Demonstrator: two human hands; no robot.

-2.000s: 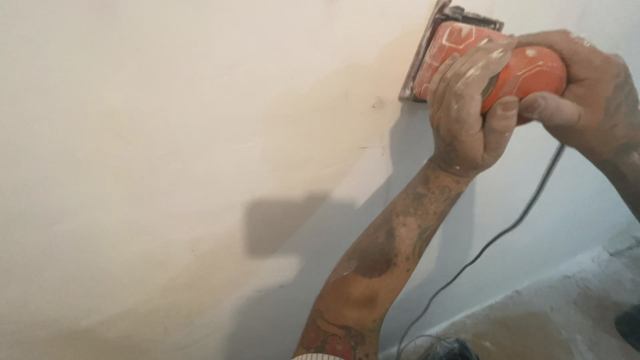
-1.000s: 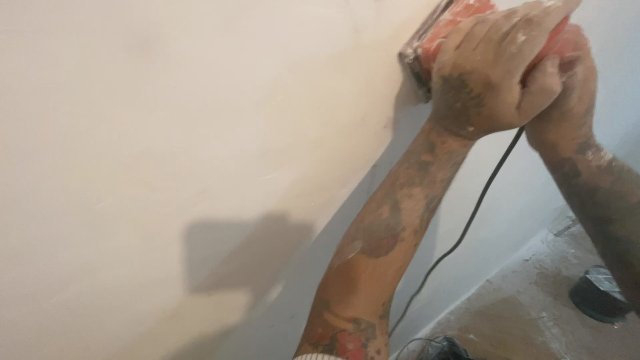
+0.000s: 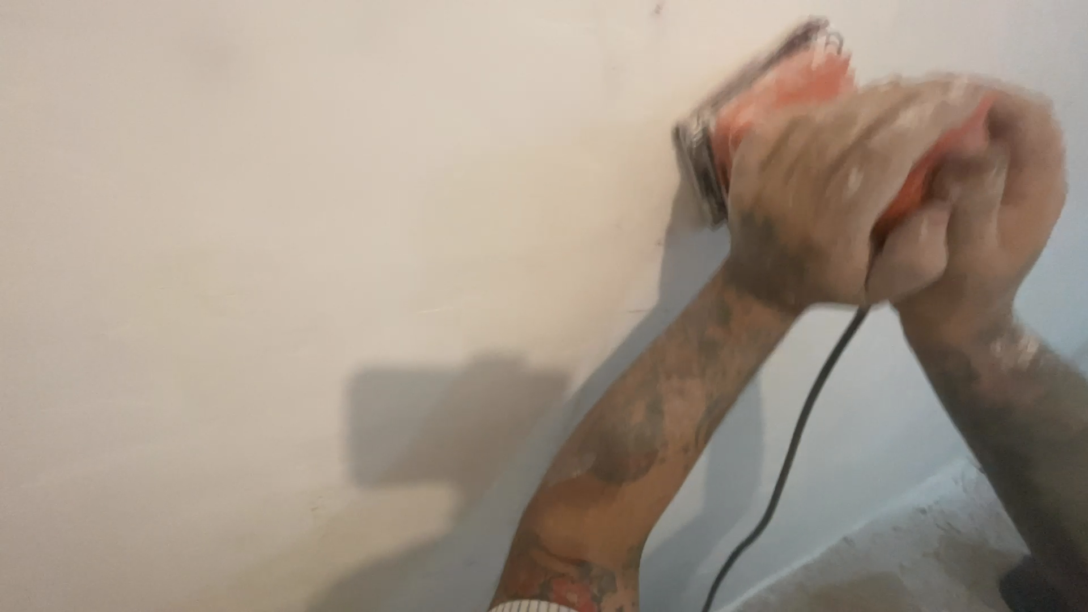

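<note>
An orange electric sheet sander (image 3: 786, 89) is at the upper right, its flat pad against or very close to the pale wall (image 3: 323, 229). My left hand (image 3: 816, 187) wraps over the sander's body just behind the pad and hides much of it. Farther right, my right hand (image 3: 994, 195) grips the rear of the tool, partly covered by the left. Pale dust marks both hands, and the picture is blurred there. From below the hands a black power cord (image 3: 803, 425) hangs down.
The dusty floor (image 3: 918, 552) meets the wall at the lower right. A dark object (image 3: 1033, 586), too cut off to name, stands at that edge near my right forearm. Shadows of my arms fall on the wall.
The sander has tilted between the frames, and my left hand now wraps farther over its body than two seconds ago. Both hands have stayed on the tool.
</note>
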